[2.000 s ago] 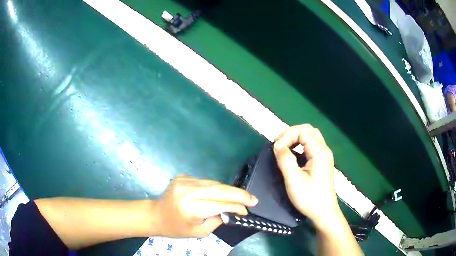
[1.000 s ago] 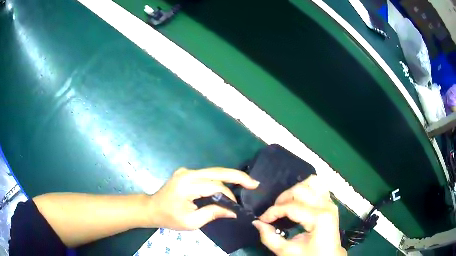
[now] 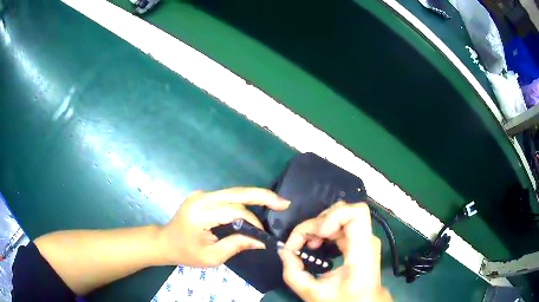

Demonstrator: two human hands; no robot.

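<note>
The black electrical unit (image 3: 313, 186) lies in front of me, rounded corners showing. My left hand (image 3: 221, 227) holds it at its left edge and also grips the folded black pad sheet (image 3: 254, 268), which has a row of white dots. My right hand (image 3: 337, 250) pinches the sheet's dotted edge near the unit's lower corner; whether a pad is between the fingertips cannot be told. The black cord (image 3: 422, 259) runs from the unit to a folded bundle, with the plug (image 3: 470, 208) at its end.
White backing paper with blue print (image 3: 198, 286) lies under the sheet. A white strip (image 3: 248, 100) separates the green bench from the conveyor belt (image 3: 331, 109). A small dark item (image 3: 143, 5) is at the belt's top left. White bagged material (image 3: 505, 94) is at far right.
My right hand has moved from the unit's upper corner down to the pad sheet's edge. The unit is turned flatter towards me. The small item on the belt has shifted up and left.
</note>
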